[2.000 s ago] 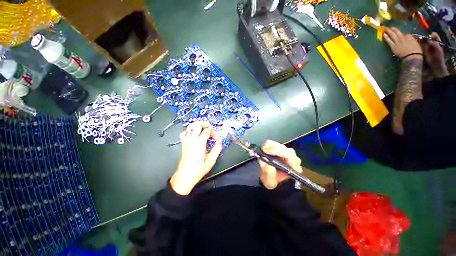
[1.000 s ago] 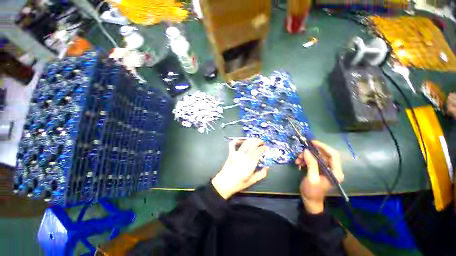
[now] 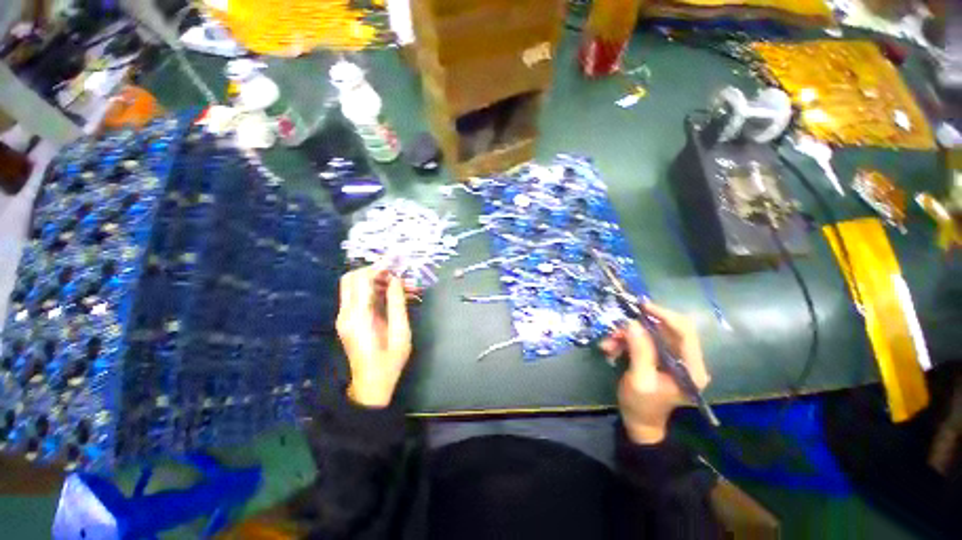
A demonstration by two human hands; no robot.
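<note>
A blue PCB panel (image 3: 559, 253) lies on the dark green bench with white wired parts on it, several wires hanging off its left edge. My left hand (image 3: 376, 332) is at the front edge of the tangled pile of white wired components (image 3: 396, 237), left of the panel; its fingertips are blurred, and whether they hold a part I cannot tell. My right hand (image 3: 659, 364) holds the black soldering iron (image 3: 675, 364) like a pencil at the panel's lower right, the thin metal tip pointing up and left over the panel.
A tall stack of blue PCB panels (image 3: 158, 295) stands at left. Behind the pile are a phone (image 3: 350, 185), bottles (image 3: 364, 111) and a cardboard box (image 3: 491, 74). The soldering station (image 3: 738, 200) and a yellow-orange sheet (image 3: 878, 316) are at right. A blue stool (image 3: 158, 496) is lower left.
My left hand has moved left from the panel to the white pile. My right hand keeps the iron over the panel's right side. The camera view has shifted.
</note>
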